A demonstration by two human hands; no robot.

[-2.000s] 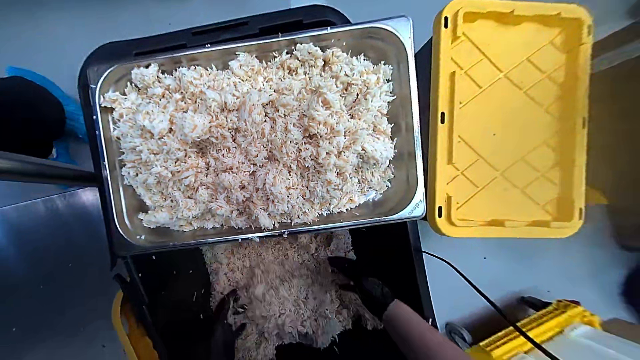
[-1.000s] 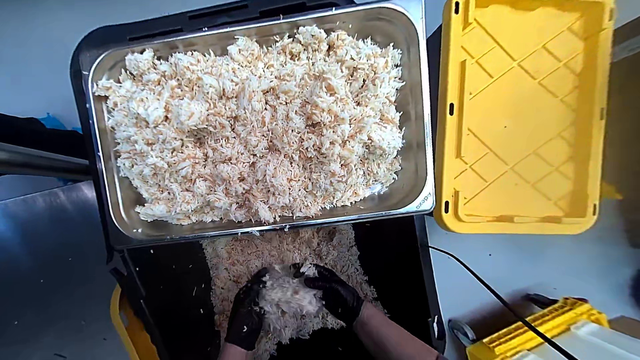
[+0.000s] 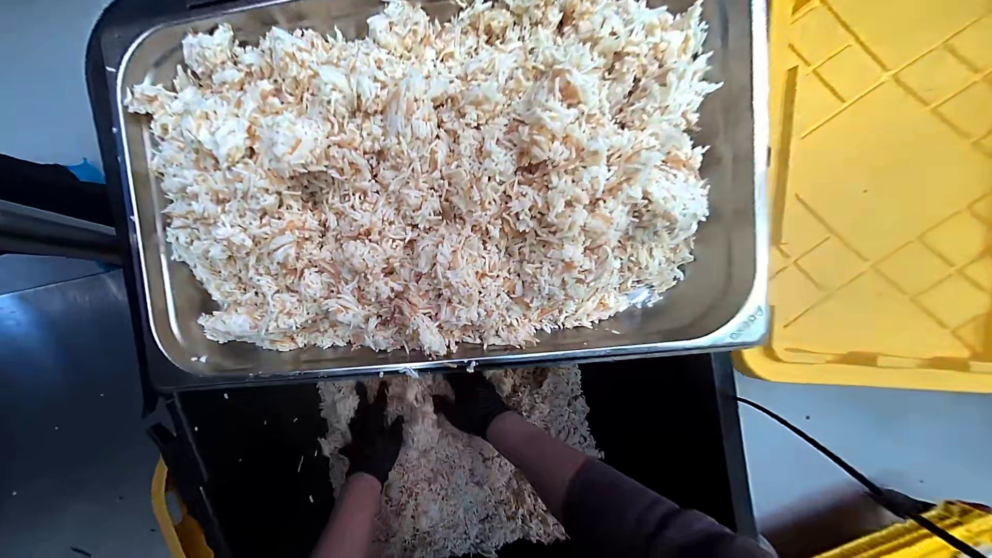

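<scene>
A steel pan (image 3: 732,194) heaped with pale shredded food (image 3: 434,178) lies across the far part of a black bin (image 3: 659,449). Below its near edge, inside the bin, more of the shreds (image 3: 465,488) form a long pile. My left hand (image 3: 376,438), in a black glove, rests in this pile on its left side, fingers pointing away from me. My right hand (image 3: 473,403), gloved likewise, reaches into the pile beside it, its far part close to the pan's edge. The fingertips are partly hidden among the shreds and in shadow, so I cannot tell what either hand grips.
A yellow plastic lid (image 3: 891,194) lies right of the pan. A black cable (image 3: 814,449) runs toward another yellow lid or crate edge (image 3: 922,535) at the lower right. On the left are a metal bar (image 3: 54,232) and a steel surface (image 3: 70,411). Stray shreds dot the bin.
One second ago both hands held a clump of shreds between them; now they are farther forward in the pile, near the pan. The view has moved closer to the pan.
</scene>
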